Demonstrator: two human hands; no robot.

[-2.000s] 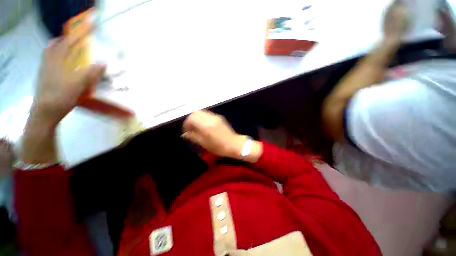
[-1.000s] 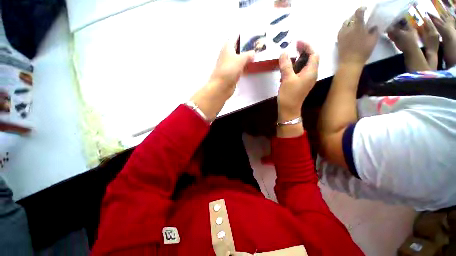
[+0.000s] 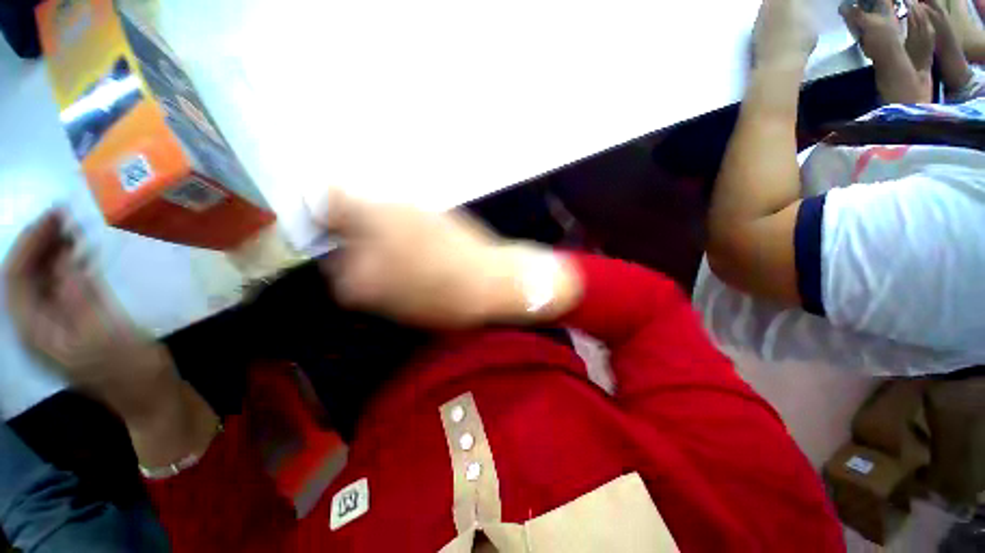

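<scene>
An orange retail box (image 3: 151, 130) with dark picture faces and a small white code panel is at the upper left, over the white table (image 3: 454, 86). My left hand (image 3: 81, 313) is blurred at the far left, below the box and apart from it, fingers spread, holding nothing visible. My right hand (image 3: 410, 259) is strongly blurred at the table's front edge, right of the box. Something pale shows by its fingertips, too blurred to name. A second boxlike thing (image 3: 308, 459), dark with an orange end, is low by my left sleeve, partly hidden.
A yellowish residue patch (image 3: 259, 265) is on the front table edge. A person in a white shirt (image 3: 907, 254) sits close at right, forearm on the table. Other hands (image 3: 902, 43) are beyond. Brown cartons (image 3: 880, 464) are on the floor at lower right.
Both hands have left the box they held at the table's upper middle; that spot no longer shows a box. They moved left, and an orange box now shows at upper left.
</scene>
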